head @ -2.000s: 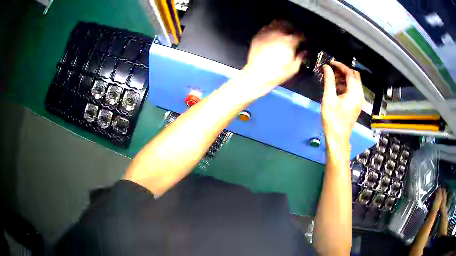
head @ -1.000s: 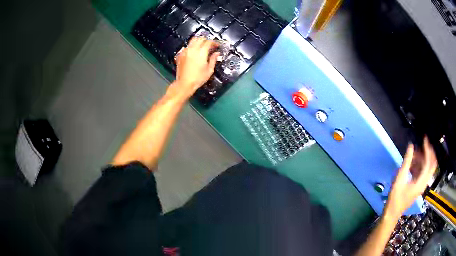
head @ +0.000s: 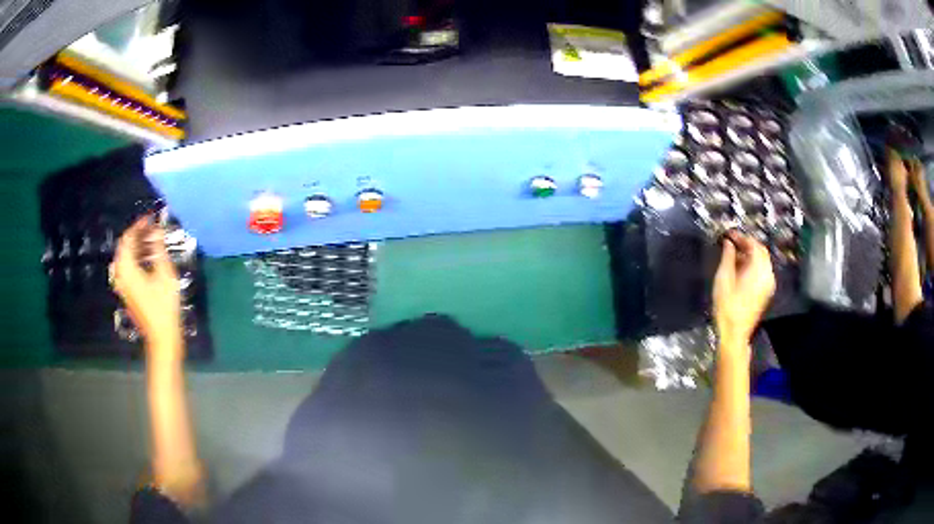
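Observation:
The left black blister tray [head: 77, 317] lies on the bench left of the blue panel, with a few shiny metal parts [head: 128, 325] in it. My left hand [head: 149, 276] is over this tray, fingers bent down at its pockets; blur hides whether it holds a part. The right black tray [head: 666, 271] has rows of shiny metal parts [head: 746, 164] in its far pockets. My right hand [head: 743, 281] is at the near edge of these rows, thumb and finger close together; whether a part is between them is not clear.
The blue panel [head: 451, 184] has red, white, orange and green buttons. A small-pocket tray [head: 315, 289] lies before it. Yellow-and-black bars [head: 113, 99] flank the dark opening. Clear plastic [head: 840, 205] lies right of the right tray. Another person's arms [head: 903, 235] show at the far right.
The view has turned and now faces the panel squarely. My right hand has moved from the machine opening to the right tray. My left hand is still at the left tray.

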